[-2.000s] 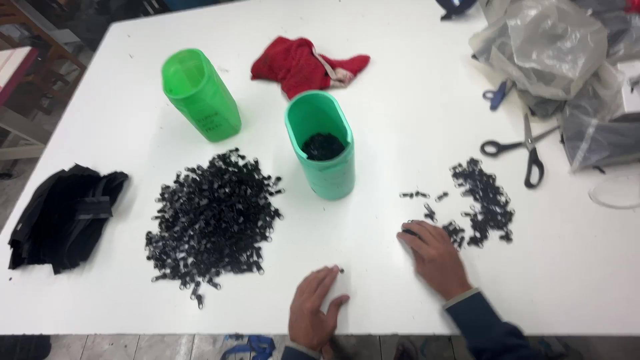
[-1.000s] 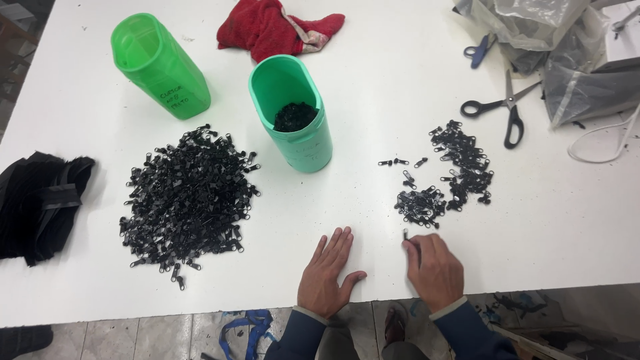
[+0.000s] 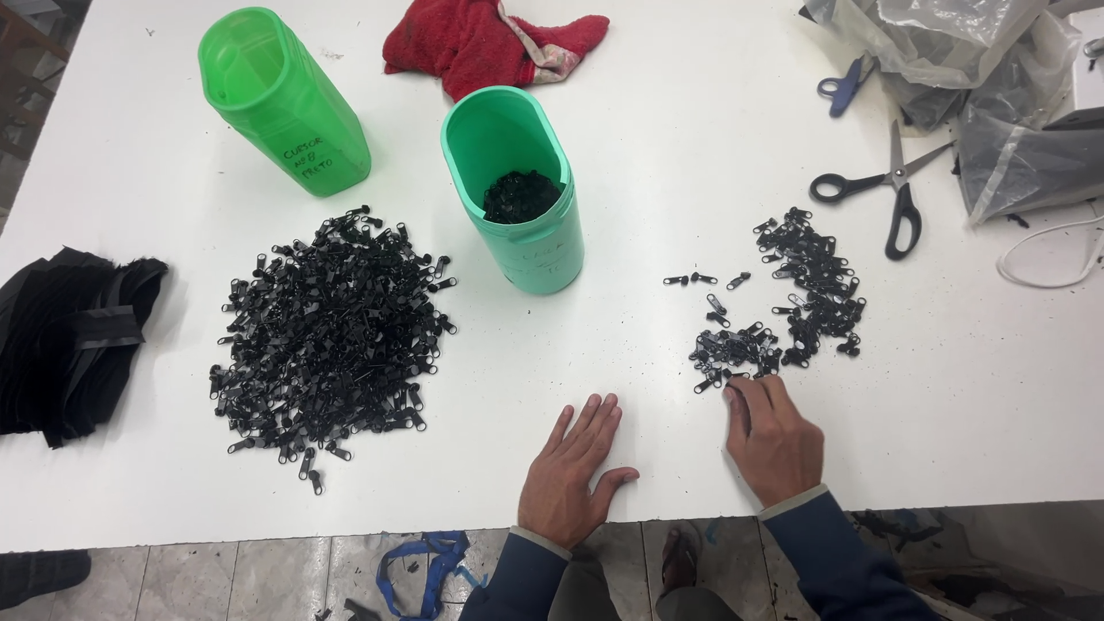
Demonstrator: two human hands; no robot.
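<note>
My left hand [image 3: 573,474] lies flat on the white table [image 3: 638,345], palm down, thumb spread, holding nothing. My right hand [image 3: 772,435] is at the near edge of a small group of black zipper sliders [image 3: 737,347]; its fingertips touch there, and whether a slider is between them is hidden. A curved band of sliders [image 3: 815,285] lies just beyond, with a few loose ones to the left. A large heap of black zipper sliders [image 3: 332,336] spreads on the left. The teal plastic container [image 3: 539,254] holds a black mass inside; a green container [image 3: 297,112] stands farther left.
Black-handled scissors [image 3: 897,177] lie open at the right, near blue-handled thread snips [image 3: 845,86] and plastic bags [image 3: 1018,164]. A red cloth [image 3: 466,43] is at the far side. A stack of black fabric pieces [image 3: 69,345] lies at the left edge.
My right hand has moved from the table's near side forward to the small slider group. My left hand stays flat, its fingers spread as one second ago.
</note>
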